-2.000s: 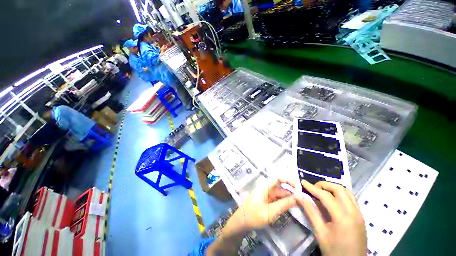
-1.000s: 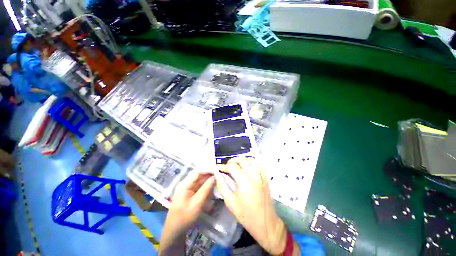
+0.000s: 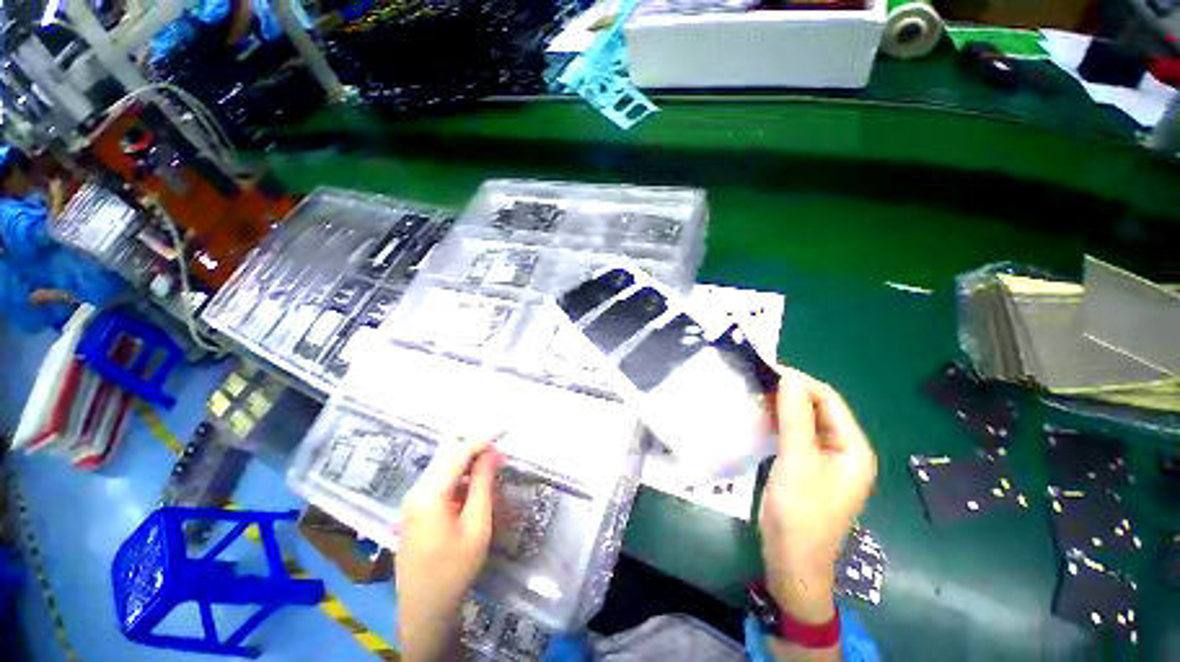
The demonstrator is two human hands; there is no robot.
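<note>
My right hand (image 3: 815, 472) grips the lower right end of the white sticker sheet (image 3: 705, 420), which carries several large black pieces and is tilted above the blister tray. My left hand (image 3: 447, 511) is over the clear blister tray (image 3: 608, 517), thumb and fingertips close together; whether a small piece is between them cannot be told. Boards lie in the tray pockets. A second white liner sheet (image 3: 757, 310) with small black squares lies partly under the sticker sheet. A circuit board (image 3: 863, 565) lies beside my right wrist, partly hidden by it.
Covered boards (image 3: 968, 485) lie in a group at the right. Behind them is a bagged stack of sheets (image 3: 1035, 330). Another tray (image 3: 304, 291) stands at the left. A white box (image 3: 757, 49) and a roll (image 3: 912, 29) are at the back. A blue stool (image 3: 194, 582) stands on the floor.
The view has swung right. My hands have parted: the right has moved right with the sticker sheet, which is now turned slantwise; the left has stayed over the tray.
</note>
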